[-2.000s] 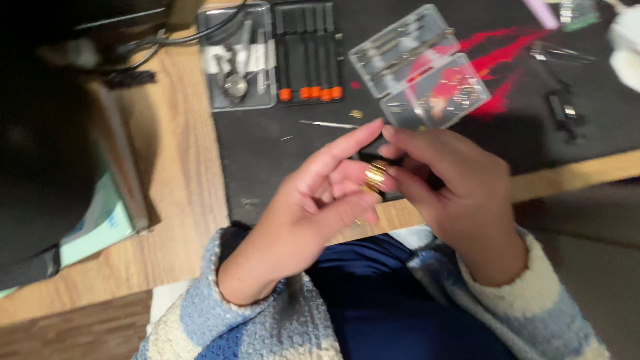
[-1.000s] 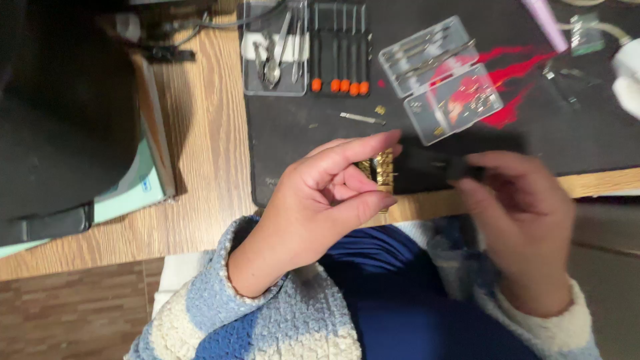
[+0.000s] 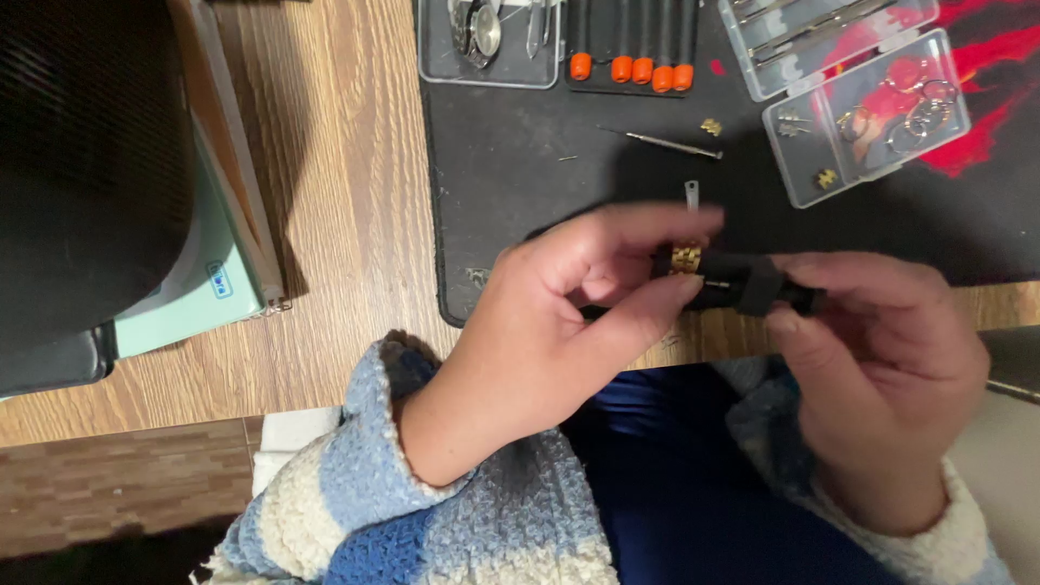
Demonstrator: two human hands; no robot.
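Note:
Between the thumb and fingers of my left hand is a gold-coloured metal link bracelet, partly hidden by the fingers. My right hand grips a small black tool, which looks like a watch-band link remover. Its left part meets the bracelet at my left fingertips. How the bracelet sits in it cannot be told. Beyond my left fingertips, the end of a flat metal piece shows. A thin metal screwdriver lies on the black mat, close to a small gold link piece.
At the top are a clear tray with a watch and tweezers, and a holder of orange-tipped screwdrivers. An open clear parts case holds rings and pins. A small pin lies on the mat. Folders stand at the left.
My right hand was apart from my left one second ago; now it is back beside it with the black tool at the bracelet. The view has moved closer and to the left.

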